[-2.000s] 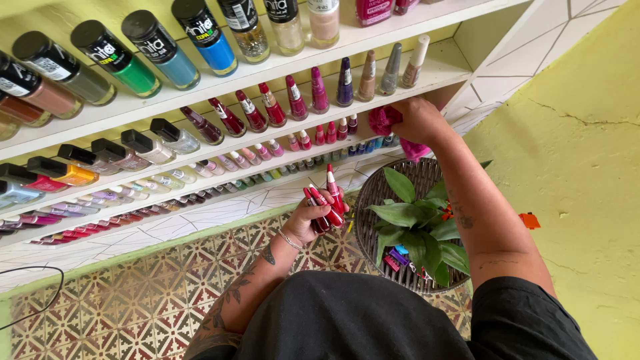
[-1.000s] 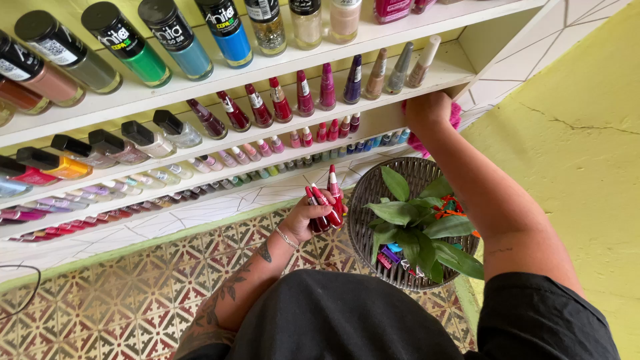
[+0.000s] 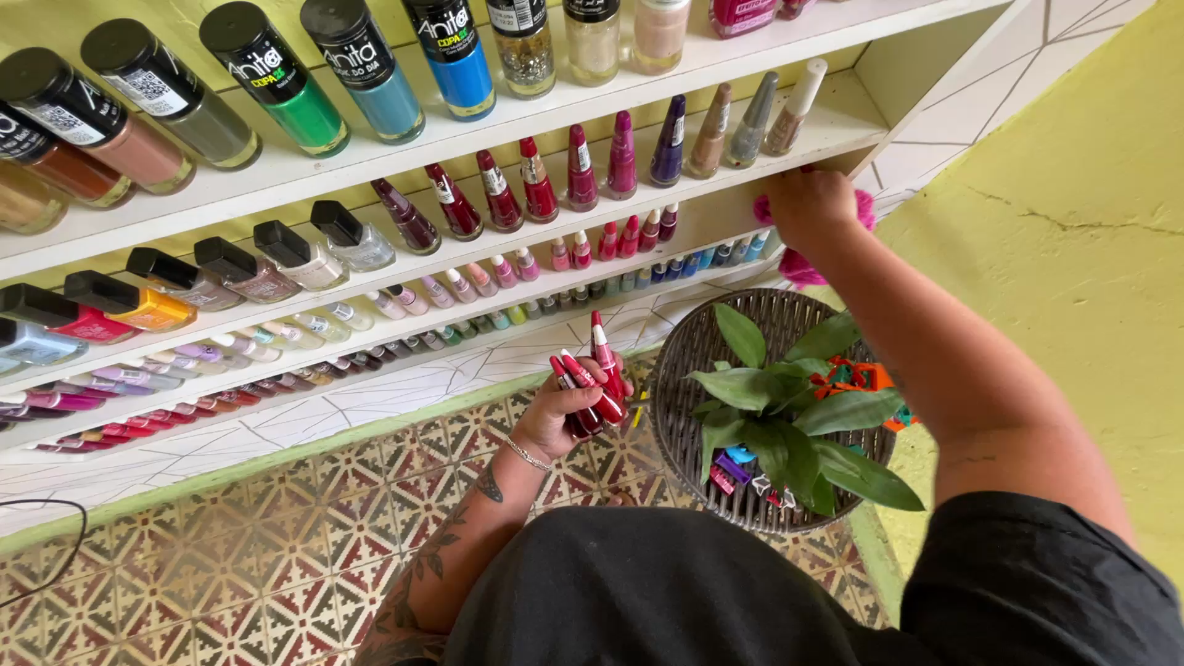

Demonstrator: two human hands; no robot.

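My left hand (image 3: pixel 560 412) holds several red nail polish bottles (image 3: pixel 606 370) in a bunch, caps pointing up, in front of the lower shelves. My right hand (image 3: pixel 814 203) reaches to the right end of a lower shelf, under the shelf board, with a fuzzy magenta cloth (image 3: pixel 803 268) around and below it. The fingers are largely hidden, and whether they grip the cloth cannot be seen clearly. Just above my right hand, a row of polish bottles with tall tapered caps (image 3: pixel 581 171) stands on the shelf, from dark red to beige and grey.
White wall shelves (image 3: pixel 795 139) carry many more polish bottles, the largest ones (image 3: pixel 361 69) on top. Below my right arm stands a round dark woven table (image 3: pixel 680 370) with a leafy plant (image 3: pixel 786 398) and small coloured items. A yellow wall (image 3: pixel 1064 305) borders the right side, and patterned tiles (image 3: pixel 277 555) cover the floor.
Between two seconds and one second ago, my right hand moved further in at the shelf's right end, and less of it and the magenta cloth shows. My left hand keeps holding the bottles.
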